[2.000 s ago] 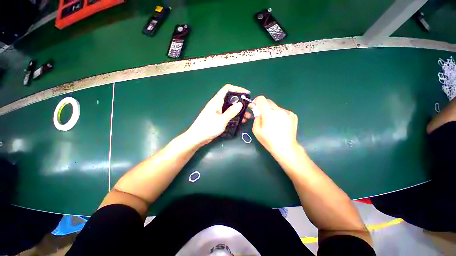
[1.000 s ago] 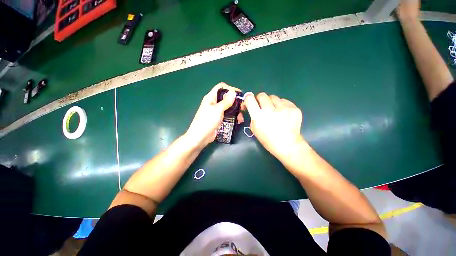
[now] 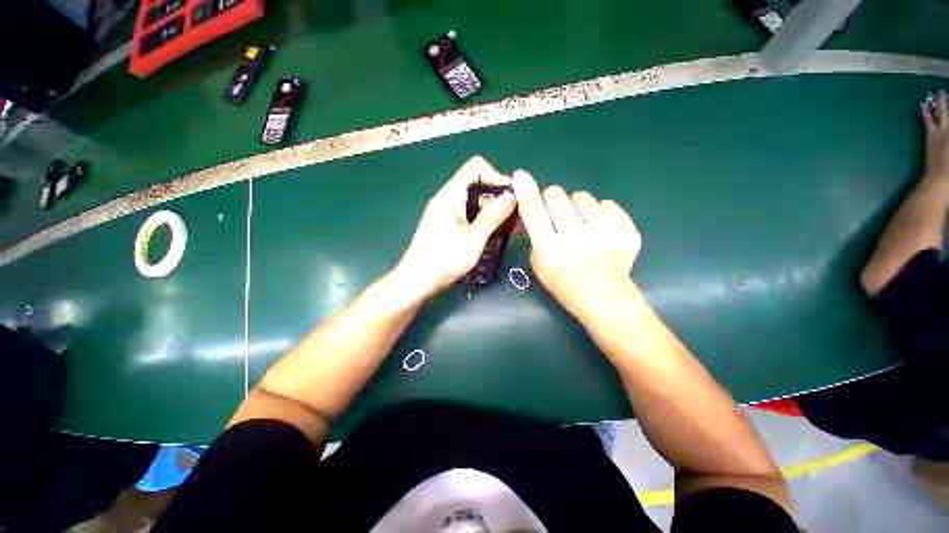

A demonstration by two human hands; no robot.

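My left hand (image 3: 450,231) is closed around a black handset (image 3: 487,269) above the green bench, with the thumb across its upper part. A round disc shows near the handset's top end. My right hand (image 3: 579,235) is at the handset's top right corner, its index fingertip touching there beside the left thumb. Whether the right fingers pinch a small part is hidden. One thin white ring (image 3: 518,278) lies on the bench just right of the handset. Another white ring (image 3: 414,360) lies nearer my body.
Beyond the pale edge strip (image 3: 416,127), several handsets lie on the green belt, one at centre (image 3: 453,67). A red tray (image 3: 193,29) is at upper left, a tape roll (image 3: 161,244) at left, a grey post (image 3: 822,36) at upper right. Another person's arm (image 3: 903,237) rests at right.
The right index finger has moved onto the handset's top corner, and the white bit seen there is no longer visible. The handsets on the belt have shifted left. The neighbour's arm has moved down to the bench.
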